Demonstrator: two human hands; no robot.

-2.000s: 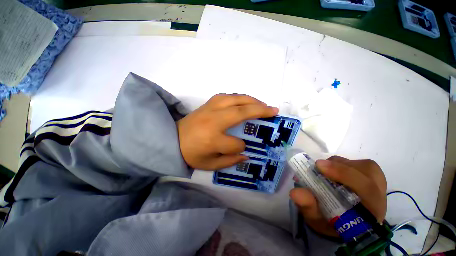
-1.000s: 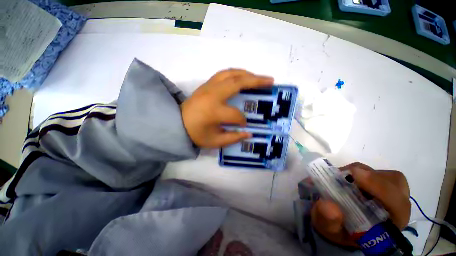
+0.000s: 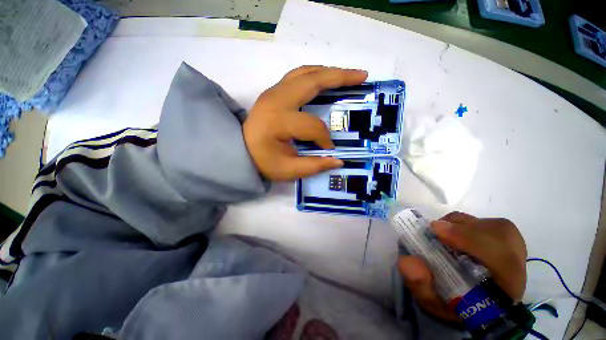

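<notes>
Two light-blue housings lie side by side on the white sheet, a far one [image 3: 389, 121] and a near one [image 3: 332, 205], with black inserts and a small square plate inside each. My left hand [image 3: 286, 129] rests over their left part, fingers spread and touching both. My right hand [image 3: 475, 262] grips the glue syringe [image 3: 432, 255], which has a white label and blue band. Its pale-green needle [image 3: 387, 199] is at the right end of the near housing; whether the tip touches cannot be told.
A crumpled white tissue [image 3: 446, 159] lies right of the housings, with a blue scrap [image 3: 461, 110] behind it. A bag of light-blue parts [image 3: 66, 80] is at far left. More housings [image 3: 511, 10] sit on the green conveyor. A cable [image 3: 558, 275] runs at lower right.
The housings and my left hand have moved away from me, up in the view, and the housings are straighter. The needle has gone from the far housing's corner to clear of both, then to the near housing.
</notes>
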